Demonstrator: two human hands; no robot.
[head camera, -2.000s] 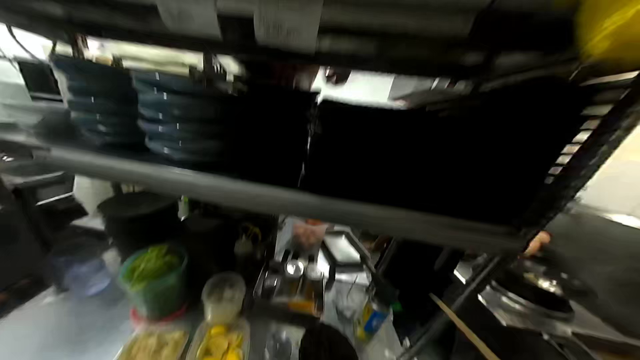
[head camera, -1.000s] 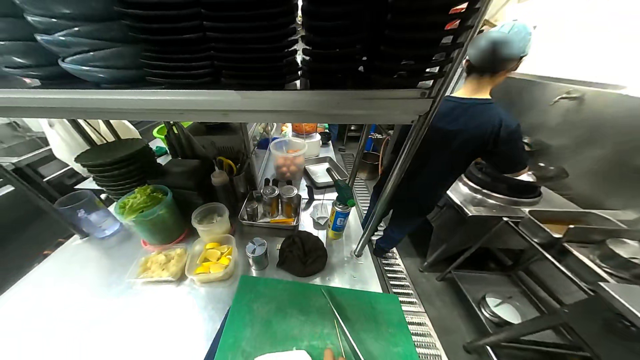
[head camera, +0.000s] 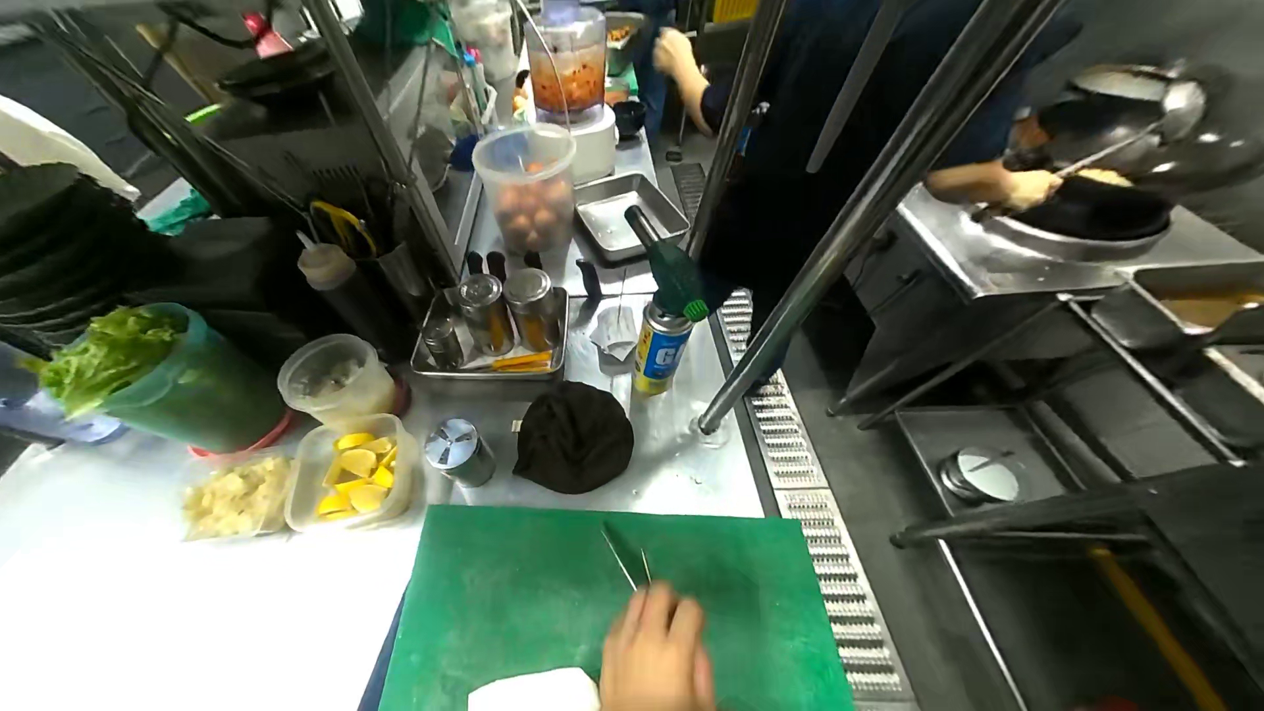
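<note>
My right hand (head camera: 657, 647) is over the lower middle of a green cutting board (head camera: 513, 583), its fingers curled at a thin metal utensil (head camera: 622, 556) whose narrow ends point away from me. Motion blur and the fingers hide how it is held, and whether it is tongs or a knife cannot be told. Just left of the hand, a white cloth or paper (head camera: 535, 691) lies at the board's near edge. My left hand does not show. Past the board sit a bunched black cloth (head camera: 575, 437) and a metal shaker (head camera: 459, 452).
Lemon wedges (head camera: 360, 474) fill a tub at left, near a green container (head camera: 188, 395) of lettuce. A torch on a gas canister (head camera: 664, 346) stands by a slanted metal post (head camera: 829, 257). Farther right, a person (head camera: 1022, 188) works at a wok (head camera: 1096, 212).
The view has tipped down from the shelf of stacked bowls. My right hand, barely at the frame's lower edge a second ago, now shows over the board.
</note>
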